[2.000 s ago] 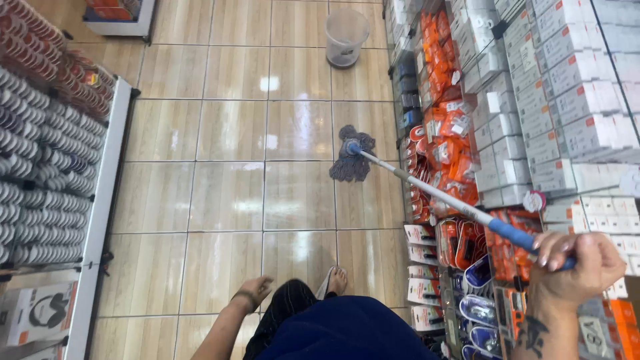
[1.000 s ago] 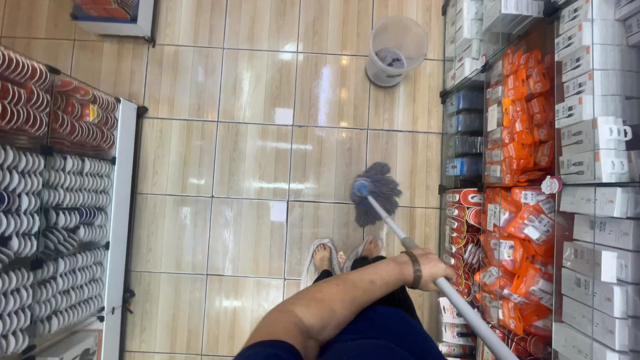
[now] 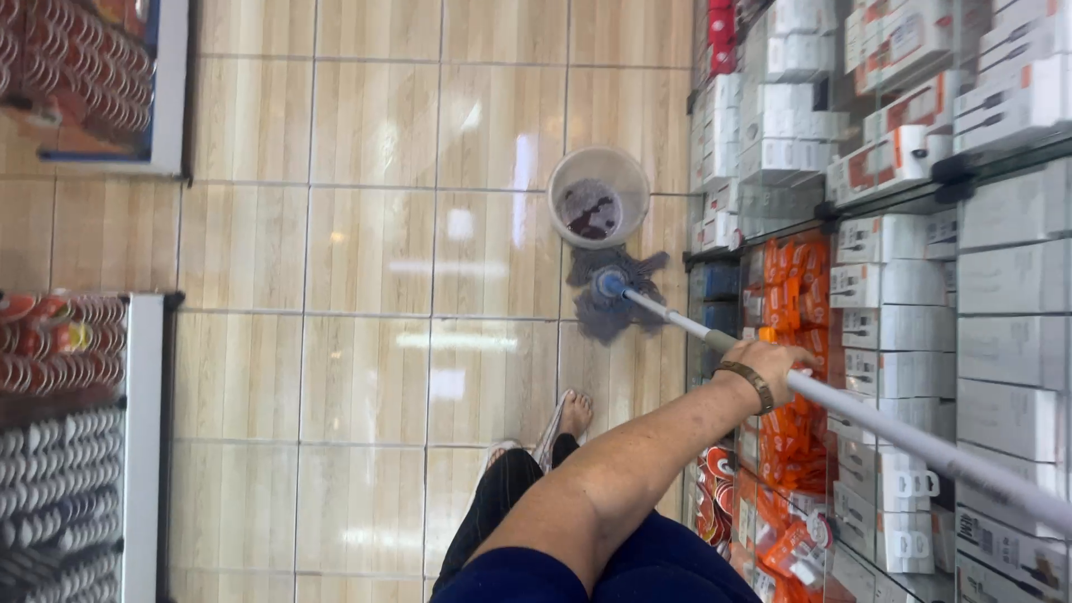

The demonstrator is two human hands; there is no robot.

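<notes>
My left hand (image 3: pixel 764 368), with a brown band at its wrist, is closed around the pale handle of a string mop (image 3: pixel 879 427). The handle slants from the right edge down to a blue socket (image 3: pixel 613 283). Grey mop strands (image 3: pixel 610 318) lie spread on the tiled floor, right by the near side of a translucent plastic bucket (image 3: pixel 600 198). Some dark and greyish contents show at the bucket's bottom. My right hand is out of the frame. My feet (image 3: pixel 576 412) in light sandals stand below the mop head.
Glass shelves (image 3: pixel 892 197) with white boxes and orange packets (image 3: pixel 791 335) line the right side, close to the mop handle. At the left stand two display units (image 3: pixel 146 452) with rows of packaged goods. Glossy wood-look tiles (image 3: pixel 368 251) lie between.
Two seconds ago my right hand held the handle and my left hung free; since then my left hand has taken hold of it. The mop head has come beside the bucket. The view has shifted.
</notes>
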